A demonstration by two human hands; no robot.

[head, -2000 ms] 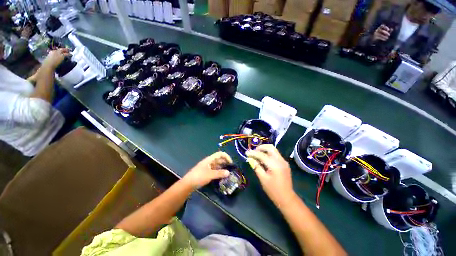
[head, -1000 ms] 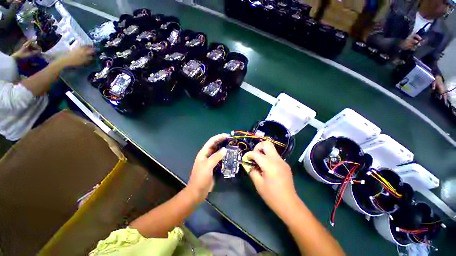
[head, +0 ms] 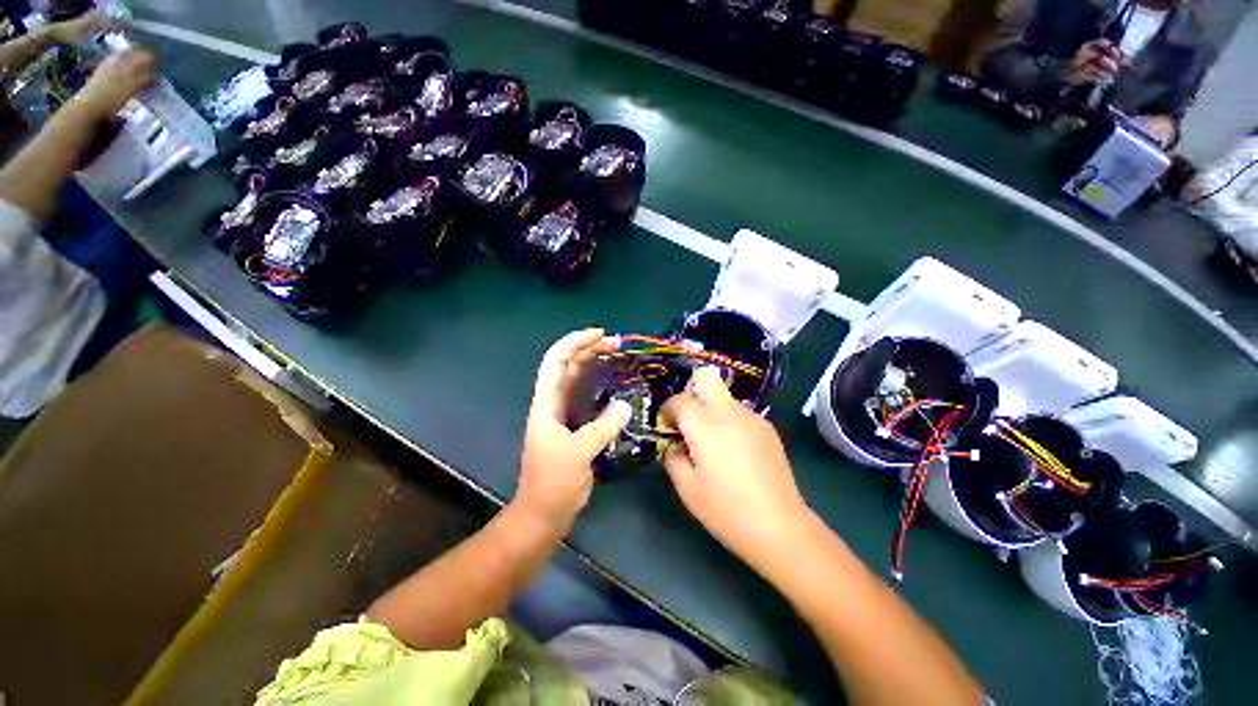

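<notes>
My left hand (head: 566, 421) holds a black camera head module (head: 628, 448) with a silvery board, its thumb over the board. My right hand (head: 717, 441) is at the module's right side with fingertips pinched together; yellow shows at a fingertip. What the right fingertips grip is too small to tell. Behind my hands stands a white camera housing (head: 778, 283) with a black cup, partly hidden by my right hand. Red, yellow and black wires (head: 662, 345) run from this cup to the left, over the module, to my left fingertips.
Several white housings with wires (head: 897, 400) stand at right, beside a translucent white tangled pile (head: 1152, 662). Massed black modules (head: 400, 200) lie at left. A brown carton (head: 138, 483) is at lower left. Other people's arms (head: 69, 138) show upper left, a person (head: 1104, 62) upper right.
The left hand has raised the module and brought it against the front of the housing, under its wires. Both hands have come together at it; the board is now more covered by the thumb.
</notes>
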